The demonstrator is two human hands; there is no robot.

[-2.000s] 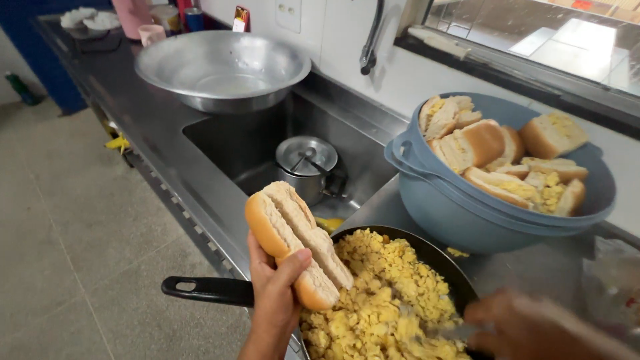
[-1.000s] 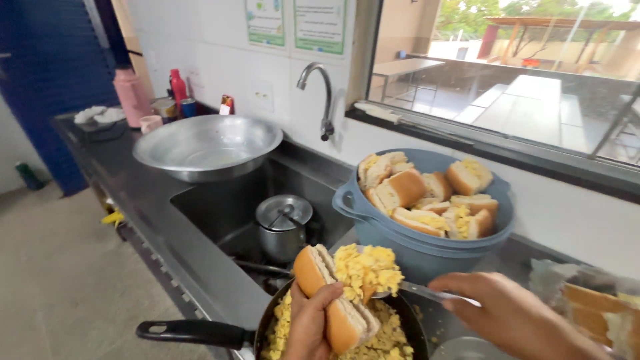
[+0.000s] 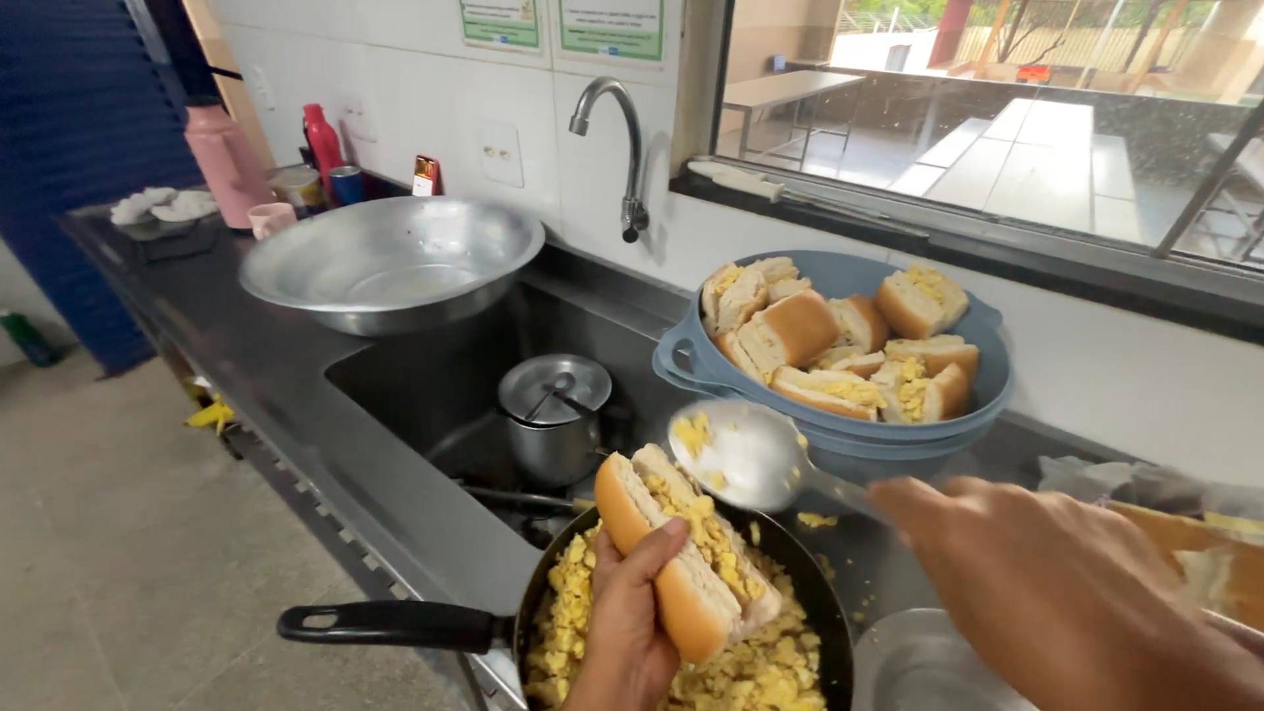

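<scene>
My left hand [image 3: 632,617] holds a split bread roll [image 3: 647,563] with scrambled egg along its cut, above a black frying pan [image 3: 837,632]. Scrambled egg [image 3: 568,592] fills much of the pan, whose black handle points left. Gripped in my right hand [image 3: 1057,583] is a large metal serving spoon [image 3: 746,454]; its bowl, with bits of egg on it, is just beyond the roll. Behind the spoon stands a blue plastic tub [image 3: 839,420] piled with egg-filled rolls [image 3: 790,331].
A wide metal basin [image 3: 395,257] sits beside the sink [image 3: 425,385], which contains a lidded pot [image 3: 553,444]. The faucet [image 3: 627,148] rises behind. At right are a metal lid or dish [image 3: 928,662] and bagged bread [image 3: 1175,543]. Pink thermos [image 3: 222,163] at far left.
Two seconds ago the roll showed no egg; one second ago a heap of egg lay at its opening with the spoon. Now egg lies inside the roll and the spoon is apart from it.
</scene>
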